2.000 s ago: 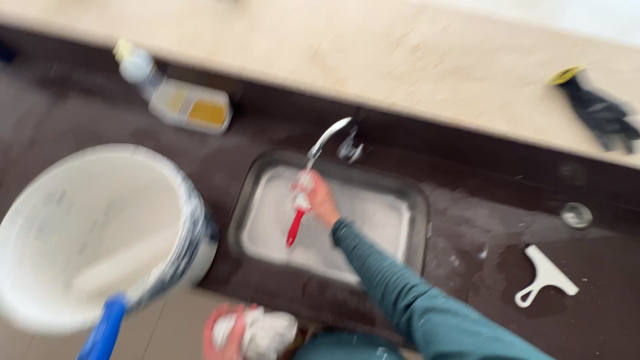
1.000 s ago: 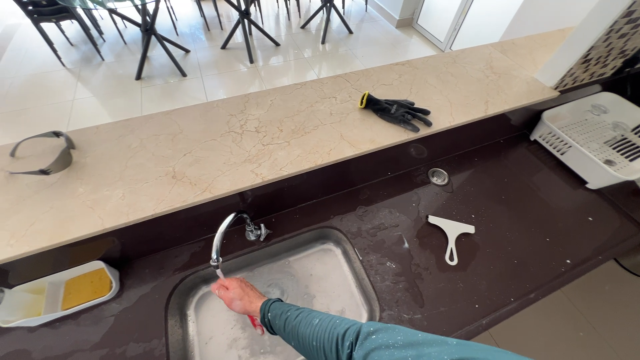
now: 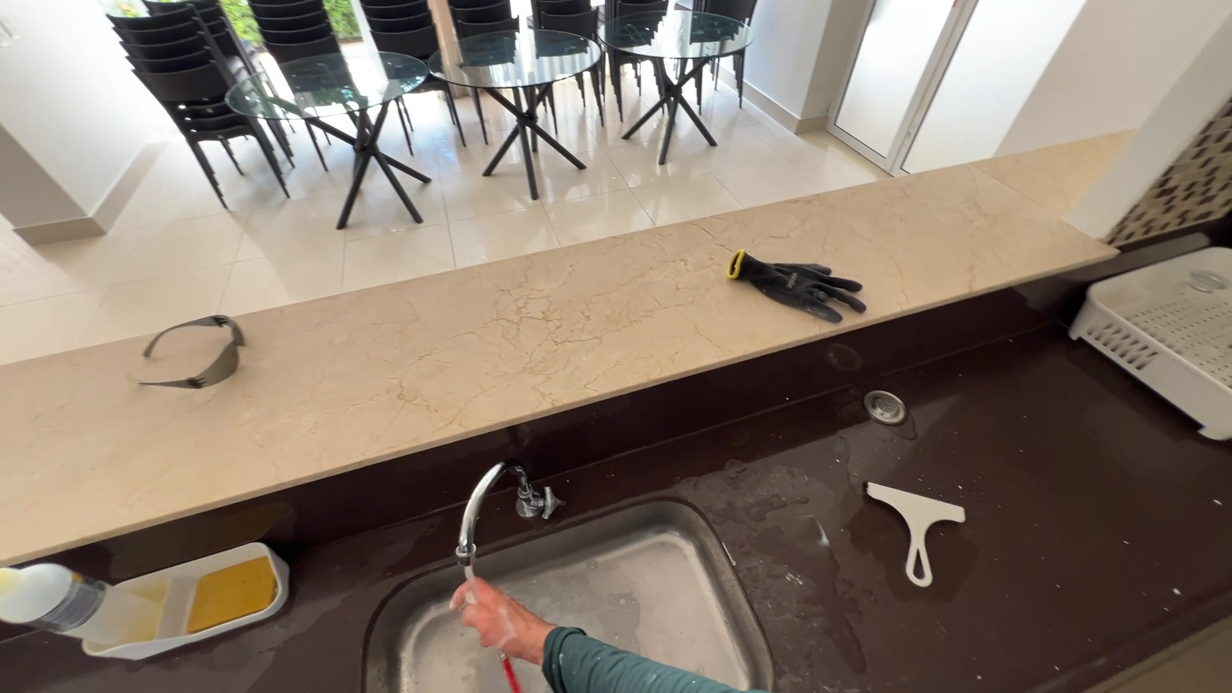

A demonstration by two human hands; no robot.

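My right hand (image 3: 499, 616), in a green sleeve, is closed around a tool with a red handle (image 3: 510, 676), whose lower part sticks out below my fist. What the upper end of the tool is, my fingers hide. Water from the curved chrome faucet (image 3: 474, 515) runs onto my fist, over the stainless steel sink basin (image 3: 635, 597). My left hand is out of view.
A white squeegee (image 3: 919, 529) lies right of the sink near a round metal drain (image 3: 885, 407). Further right stands a white dish rack (image 3: 1155, 337). At left sit a bottle (image 3: 48, 597) and a caddy with a yellow sponge (image 3: 233, 594). Safety glasses (image 3: 207, 356) and a black glove (image 3: 799, 286) lie on the stone ledge (image 3: 539, 337).
The view has swung up and right since two seconds ago; the white bucket and my left hand have left it. My right hand stays under the faucet with the red-handled tool.
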